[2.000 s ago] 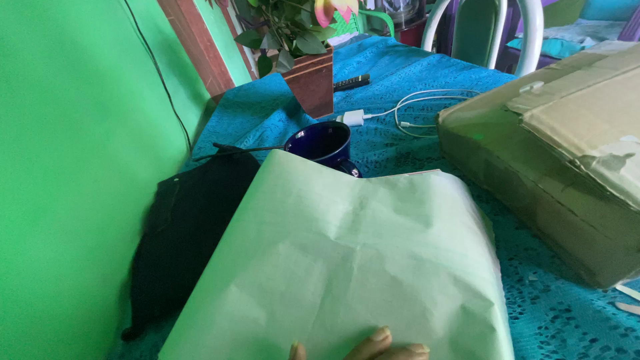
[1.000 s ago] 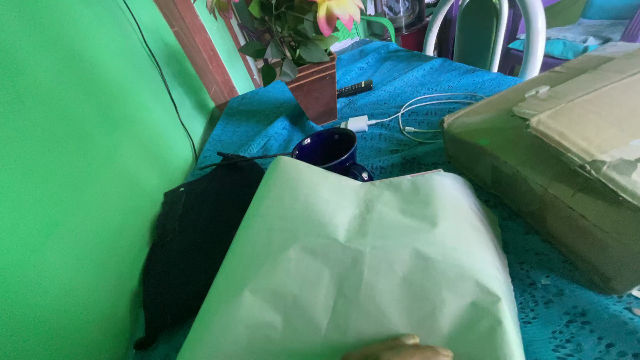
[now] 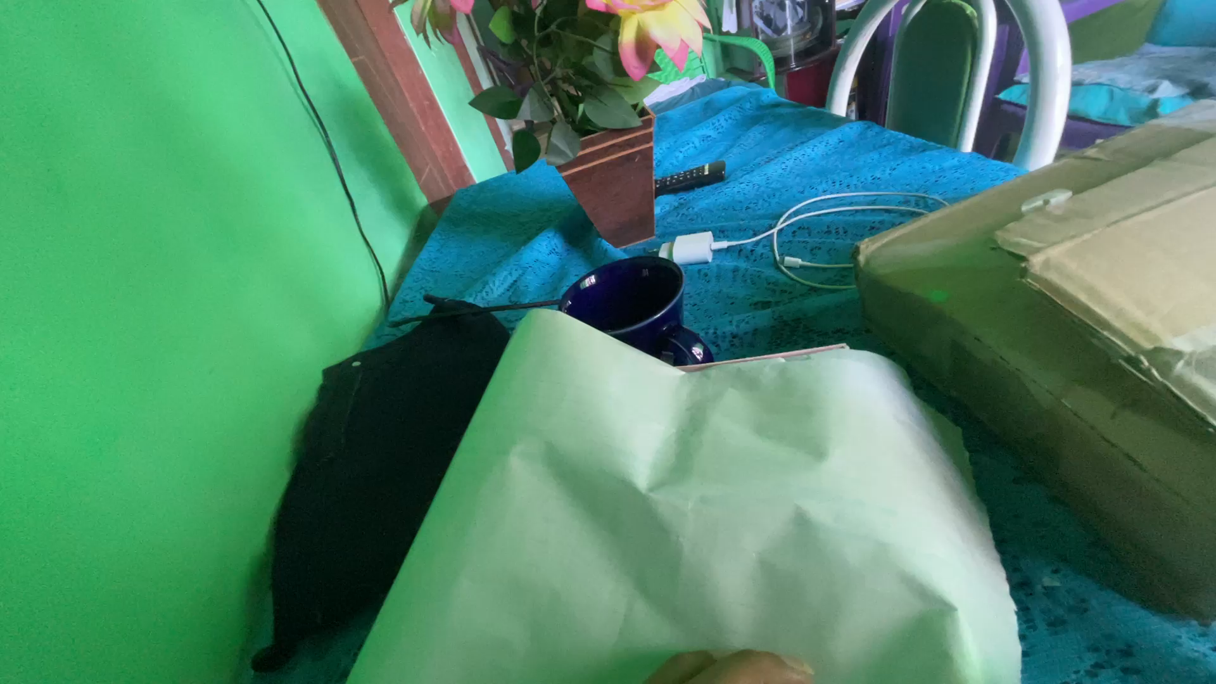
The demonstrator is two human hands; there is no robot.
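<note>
A large creased sheet of pale paper [image 3: 703,503] covers the lower middle of the view. Only a few bent fingers of one hand, seemingly my right hand [image 3: 731,667], show on it at the bottom edge; the rest of that hand is cut off, so its grip cannot be made out. My left hand is out of view. A thin pinkish edge [image 3: 779,357] peeks out beneath the sheet's far side. Just beyond stands a dark blue mug [image 3: 632,299], its handle toward the paper. Black fabric [image 3: 389,475] lies left of the sheet, partly under it.
A worn cardboard box [image 3: 1007,370] stands at right on the blue lace tablecloth [image 3: 807,133]. Behind the mug are a flowerpot [image 3: 613,185], a black remote control [image 3: 692,179] and a white charger [image 3: 692,248] with its cable. The green wall [image 3: 171,332] borders the left side.
The fingers show less than two seconds ago, when several fingertips lay separate on the paper; now they are bunched at the bottom edge. The paper stays spread over the same area.
</note>
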